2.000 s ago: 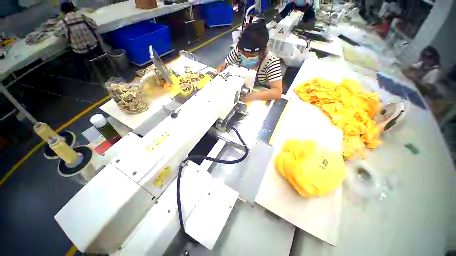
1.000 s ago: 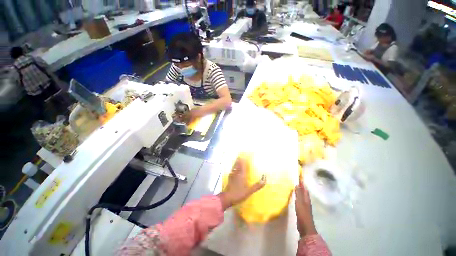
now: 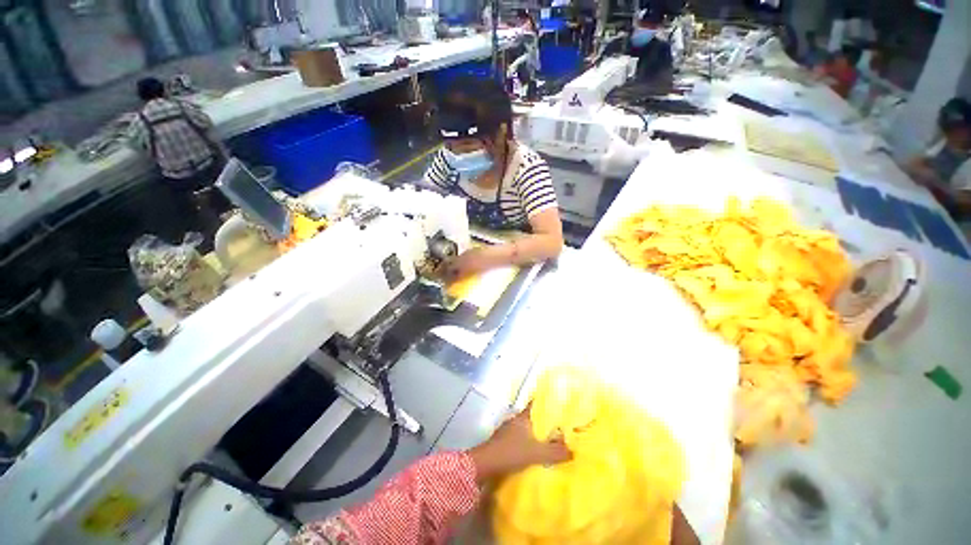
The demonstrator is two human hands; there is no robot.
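A thick stack of yellow knitted pieces (image 3: 596,468) is at the bottom centre, in front of me over the table's near edge. My left hand (image 3: 522,447) grips its left side, thumb on top; the fingers are hidden by the fabric. My right hand is almost wholly hidden; only a small dark patch shows at the stack's lower right by the bottom edge, so its grip cannot be told. A loose heap of yellow knitted pieces (image 3: 756,287) lies farther back on the white table.
A white sewing machine (image 3: 245,341) with a black cable (image 3: 346,488) fills the left. A person in a striped shirt (image 3: 500,197) works at its head. A round white fan (image 3: 879,296), clear plastic (image 3: 809,506) and a green scrap (image 3: 943,381) are at right.
My left hand was open over the stack and now grips it. The stack is bunched, nearer and lower in view. My right hand has gone from beside the stack to mostly hidden.
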